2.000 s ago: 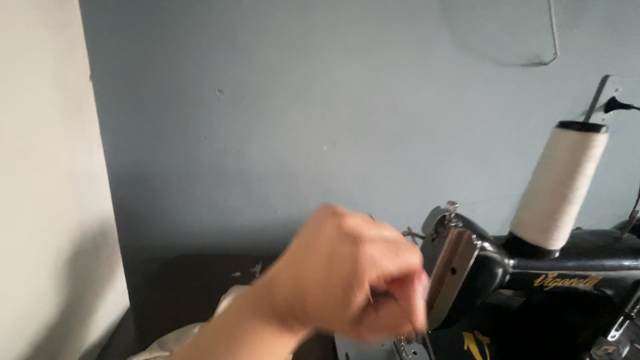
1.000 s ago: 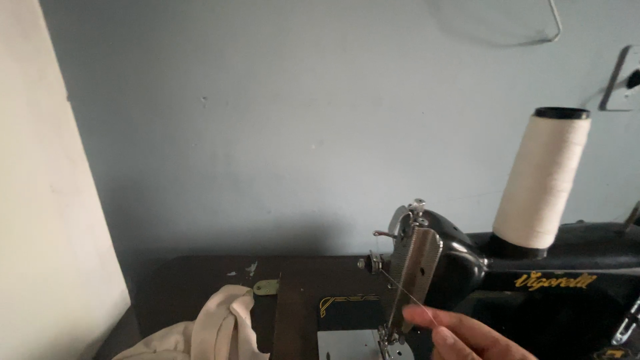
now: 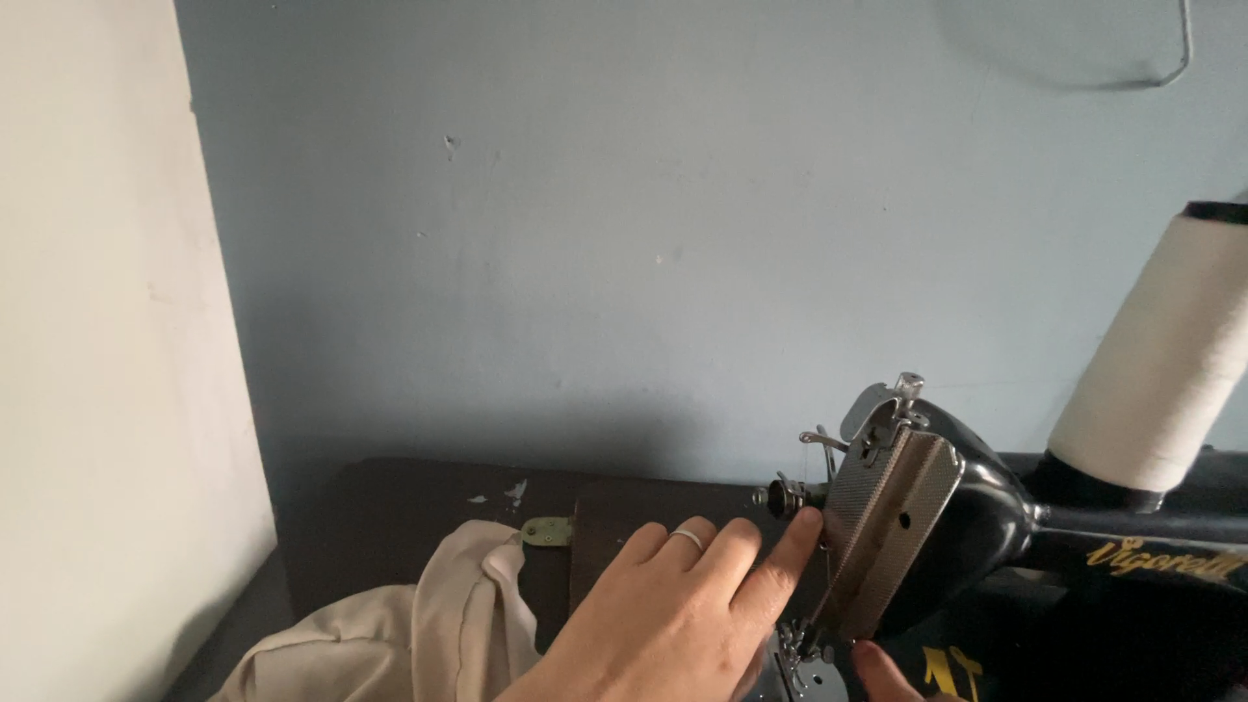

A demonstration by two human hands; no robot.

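A black Vigorelli sewing machine (image 3: 975, 497) stands at the right, its metal face plate (image 3: 892, 526) turned toward me. My left hand (image 3: 682, 604), with a ring on one finger, lies left of the face plate; its index fingertip is at the thread tension assembly (image 3: 788, 497), and its thumb is hidden. Of my right hand (image 3: 882, 673) only a fingertip and a bit more show at the bottom edge, by the lower end of the face plate and right of the presser foot area (image 3: 804, 648). Whether either hand pinches thread cannot be seen. A white thread cone (image 3: 1155, 351) rises behind the machine arm.
Beige fabric (image 3: 380, 643) lies bunched on the dark table (image 3: 390, 497) at lower left. A small metal hinge (image 3: 548, 531) is beside it. Behind stands a grey-blue wall (image 3: 585, 244), with a pale wall edge (image 3: 107, 341) at the left and a hanging wire (image 3: 1185, 44) at upper right.
My left hand has come in beside the face plate, where it was not in view a second ago. My right hand has moved lower; the thread seen stretched from it is no longer discernible.
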